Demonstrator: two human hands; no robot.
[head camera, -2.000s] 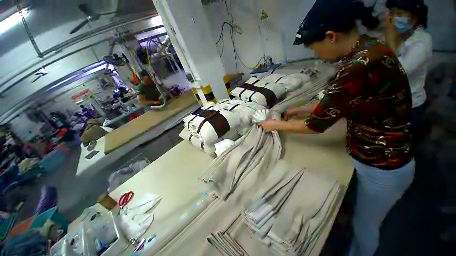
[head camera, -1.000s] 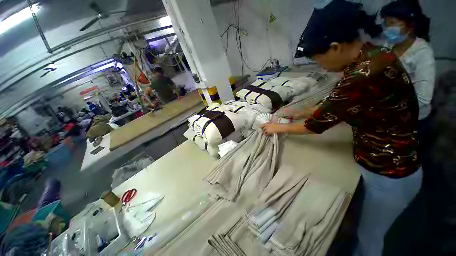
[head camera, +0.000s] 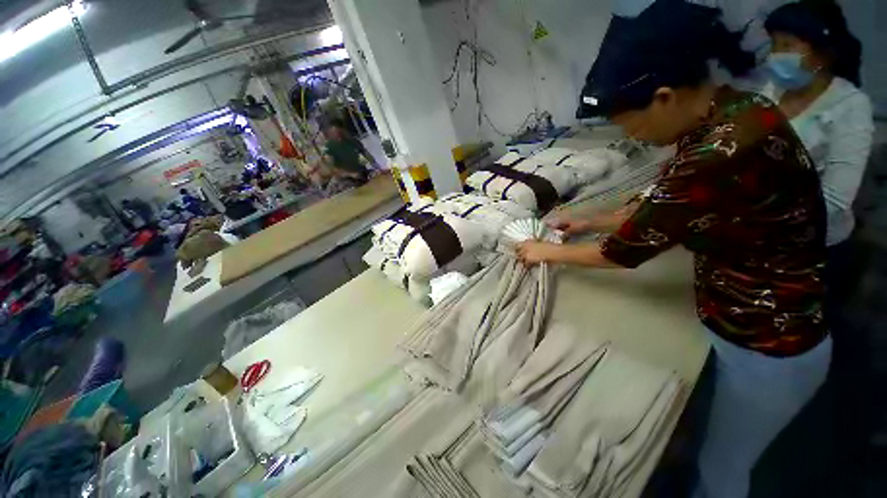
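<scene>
Neither of my hands is in the picture. Nearest in front of me, beige cut panels (head camera: 622, 428) lie in fanned, stepped stacks on the cream table (head camera: 336, 336). A small folded stack (head camera: 443, 475) is at the bottom edge. Bluish-white pieces (head camera: 514, 435) lie between the stacks. Farther up, a gathered bunch of beige panels (head camera: 481, 316) spreads toward me, its pleated white end held by another person's hands (head camera: 545, 243). Finished bundles (head camera: 428, 238) with dark bands lie beyond it.
White trays (head camera: 209, 438) with small items stand at the lower left, beside red-handled scissors (head camera: 255, 375), a brown roll (head camera: 220, 377) and white fabric pieces (head camera: 277, 409). A person in a patterned shirt (head camera: 744, 214) stands at the right side; a masked person (head camera: 836, 126) is behind.
The view has shifted slightly, so the scene sits a little farther right. The other person's hands stay at the gathered end of the panels, with small movements.
</scene>
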